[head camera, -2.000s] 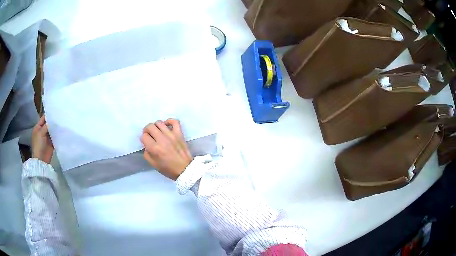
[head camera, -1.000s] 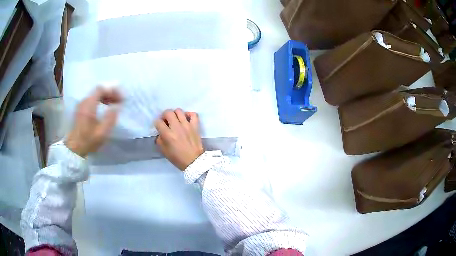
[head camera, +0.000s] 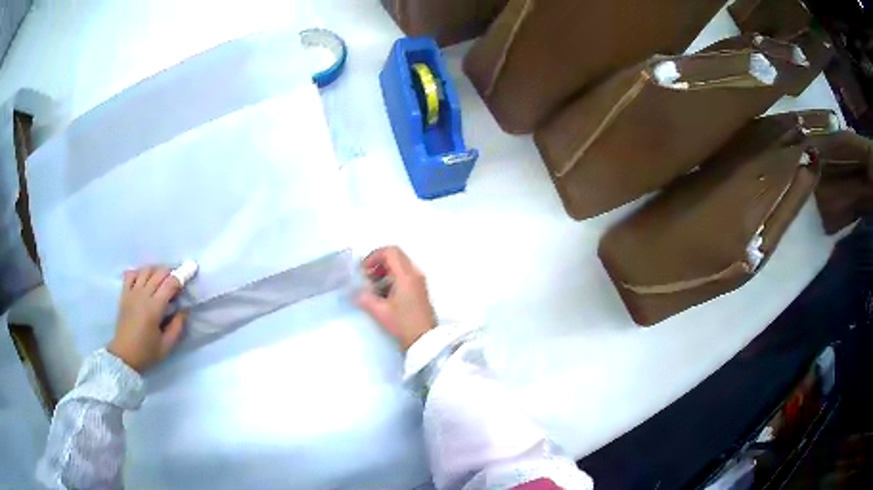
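White wrapping tissue (head camera: 191, 182) lies in overlapping layers on the table in front of me, with greyer bands at its top and across its middle. My left hand (head camera: 148, 311) rests on the tissue at the left end of the middle band, thumb apart from the fingers, with a white band on one fingertip. My right hand (head camera: 397, 297) is at the band's right end, fingers bent and slightly blurred; whether it pinches anything is unclear. Any bag under the tissue is hidden.
A blue tape dispenser (head camera: 426, 124) stands beyond my right hand, with a loose tape roll (head camera: 330, 57) left of it. Brown bags (head camera: 708, 230) stand in rows at right. Wrapped packets (head camera: 24, 258) are cut off at the left edge.
My left hand moved from the left side onto the tissue and is now at the middle band. My right hand moved off the tissue's middle to the band's right end. The view shifted.
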